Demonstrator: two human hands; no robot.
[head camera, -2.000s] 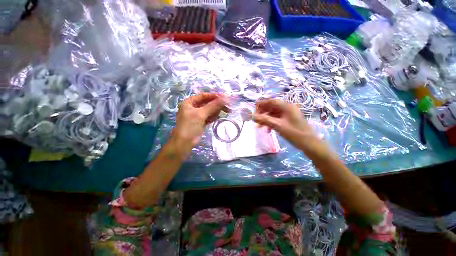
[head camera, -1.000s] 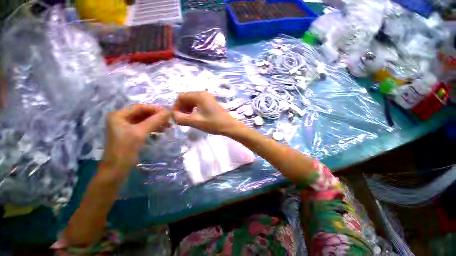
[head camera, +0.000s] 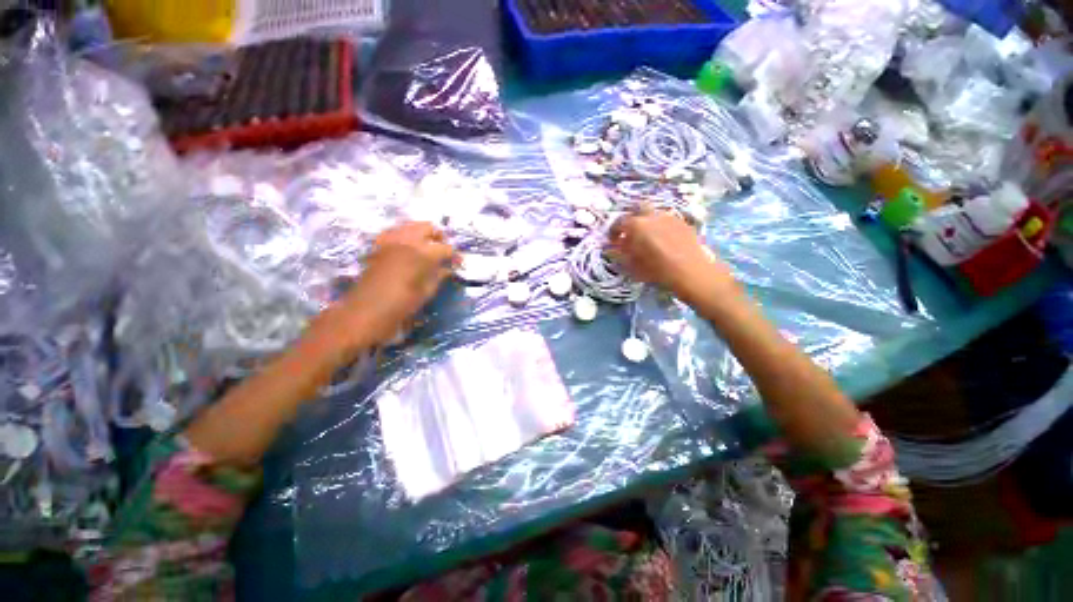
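Coiled cables (head camera: 666, 147) with pale round disc ends lie in a pile at centre-right on clear plastic sheeting. My right hand (head camera: 654, 245) is on the lower part of this pile, fingertips at a coil; whether it grips the coil cannot be told. My left hand (head camera: 412, 261) is at the right side of the bagged cables (head camera: 253, 229), fingers curled, near some white discs; its fingertips are blurred and I cannot tell if it holds anything. A stack of empty bags (head camera: 477, 412) lies flat in front of me, below both hands.
A red tray (head camera: 348, 120) and blue tray (head camera: 620, 59) stand at the back, with a dark plastic bag (head camera: 438, 73) between them. Big clear bags (head camera: 88, 153) are at far left. Bottles, a red box (head camera: 1010, 255) and a dark-handled tool (head camera: 906, 279) are at right.
My hands were together over the bag stack and left heap; now they are apart, the right one over the cable pile. The coil seen between them earlier no longer shows there. The view has shifted.
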